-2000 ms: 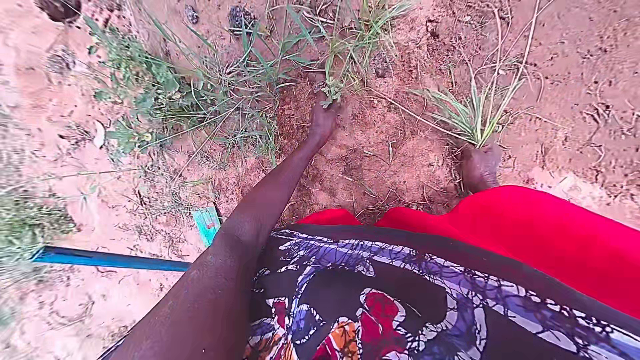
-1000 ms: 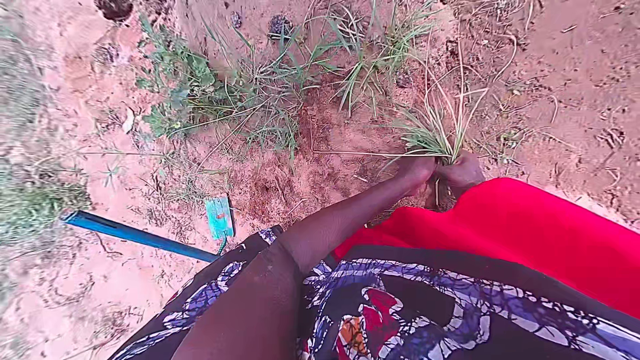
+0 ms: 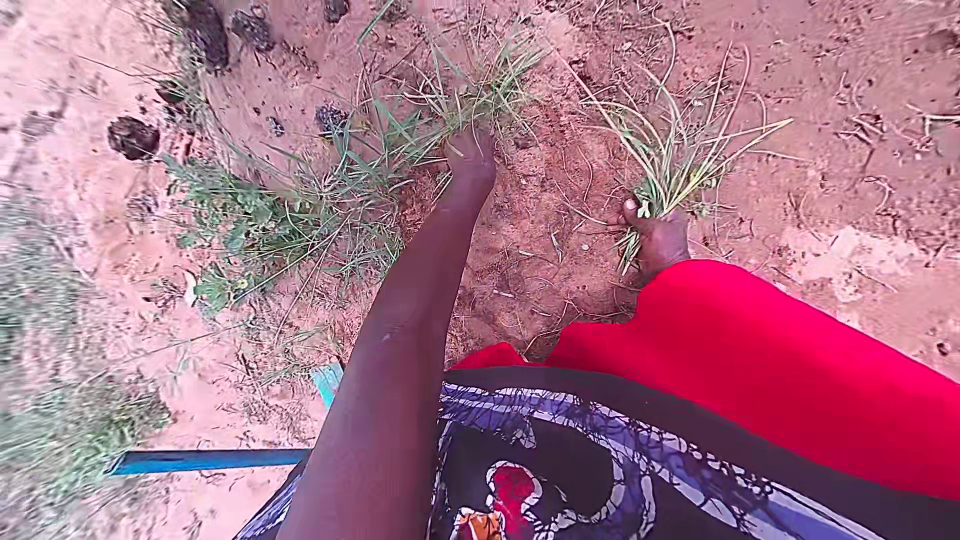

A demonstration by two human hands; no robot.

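Observation:
My left hand (image 3: 472, 154) reaches to the base of a grass tuft (image 3: 487, 94) rooted in reddish soil. Blades cover its fingers, so its hold cannot be made out. Lower and to the right, my right hand (image 3: 660, 236) is closed around a bunch of long green grass (image 3: 667, 161), the thumb across the stems and the blades fanning upward. Red cloth (image 3: 780, 367) lies against the right wrist. The left forearm is bare and crosses a patterned dark cloth (image 3: 570, 457).
A leafy weed (image 3: 240, 217) grows among grass on the left. Dark clods (image 3: 133, 138) dot the ground above it. A blue bar (image 3: 210, 460) lies at lower left, with a turquoise flat piece (image 3: 328, 381) partly behind my left forearm. Thin roots and dry stems are scattered on the soil.
My left hand has moved from beside my right hand up and left to the grass tuft. My right hand still holds its bunch.

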